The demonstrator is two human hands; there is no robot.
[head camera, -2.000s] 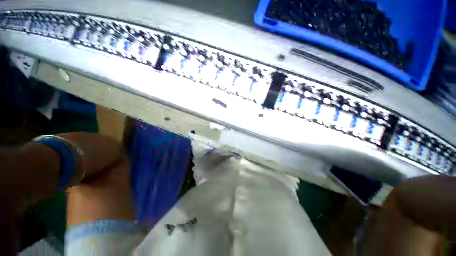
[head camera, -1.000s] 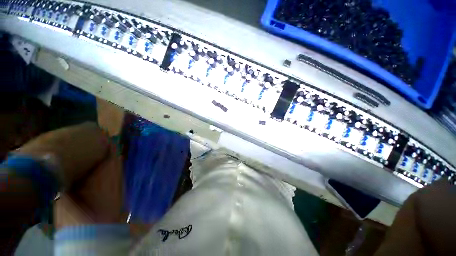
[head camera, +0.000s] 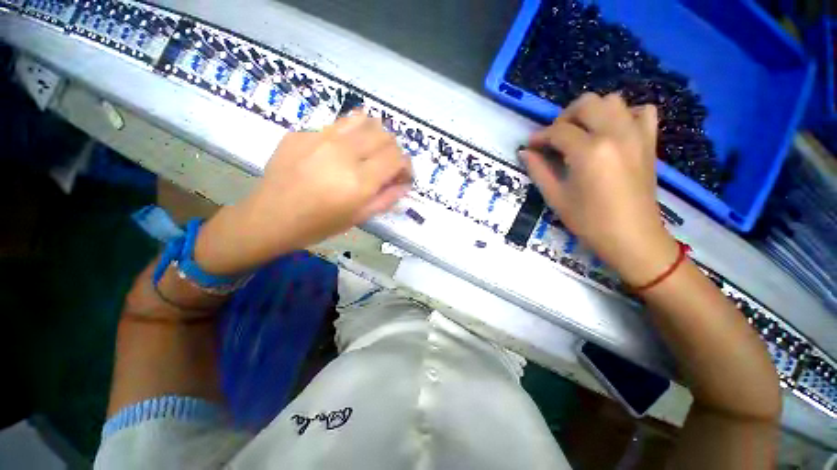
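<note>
Circuit board panels (head camera: 459,184) crowded with black, silver and blue parts lie in a row along the metal rail. My left hand (head camera: 340,174) is over a panel left of centre, fingers curled and blurred; whether it holds anything is hidden. My right hand (head camera: 601,179) is between the panels and the blue parts bin (head camera: 771,110), fingers bent. A small dark part (head camera: 524,150) shows at its fingertips; I cannot tell whether it is held or lies on the metal. Loose black parts (head camera: 587,55) are heaped in the bin.
A black divider (head camera: 526,218) separates two panels. Stray dark parts (head camera: 415,216) lie on the near rail. The end of a dark component row (head camera: 672,214) shows beside my right hand. A dark flat phone-like object (head camera: 626,378) lies at the near edge. Clear tubes (head camera: 798,239) are at the right.
Both hands have come up from the lower edges of the view: my left over the panels, my right near the bin, covering most of the component rows. The view has shifted slightly.
</note>
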